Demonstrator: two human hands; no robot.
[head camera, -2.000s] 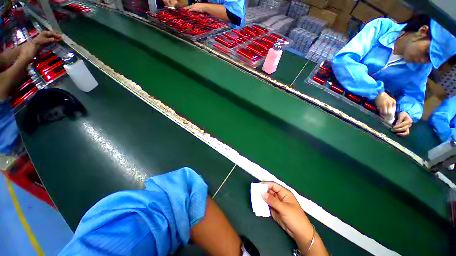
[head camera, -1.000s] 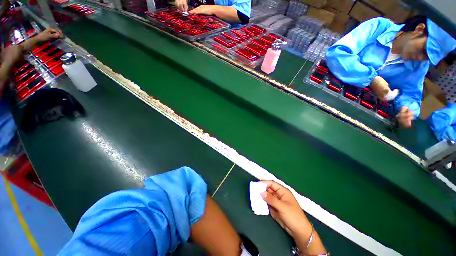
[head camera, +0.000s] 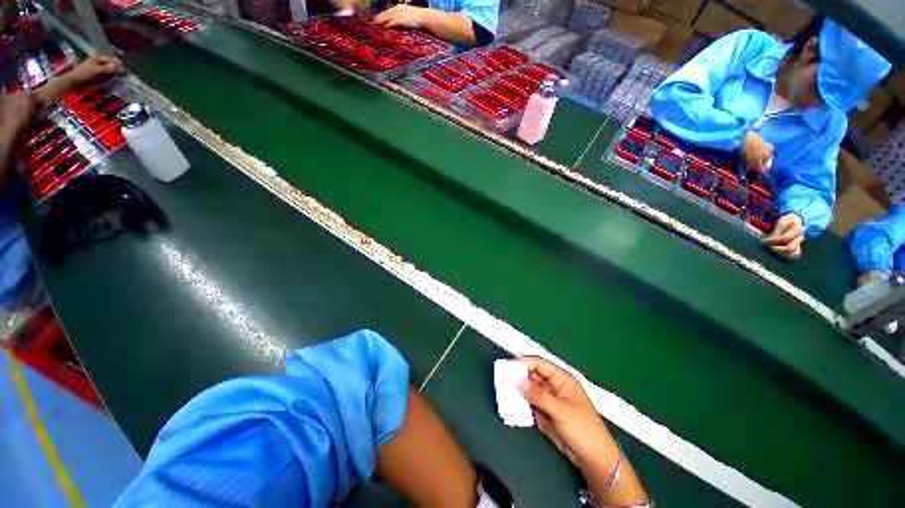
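Note:
My right hand (head camera: 566, 409) reaches in from the bottom edge, right of centre, with a thin bracelet at the wrist. Its thumb and fingers pinch a small white folded cleaning cloth (head camera: 512, 393), held over the dark green bench top (head camera: 298, 288) near the pale edge rail. My left forearm, in a rolled light blue sleeve, crosses the bottom centre, with a dark watch band at the wrist. My left hand is cut off by the bottom edge.
A green conveyor belt (head camera: 427, 213) runs beyond the rail. A white dispenser bottle (head camera: 154, 144) and a dark curved object (head camera: 102, 218) stand left. Across are a pink bottle (head camera: 537, 111), clear trays of red phones (head camera: 695, 174) and workers in light blue smocks. Another person's arms are far left.
My right hand and the cloth have barely moved. Across the belt, the worker's hands have shifted and the head has turned. The far-left person's hand has moved off the tray.

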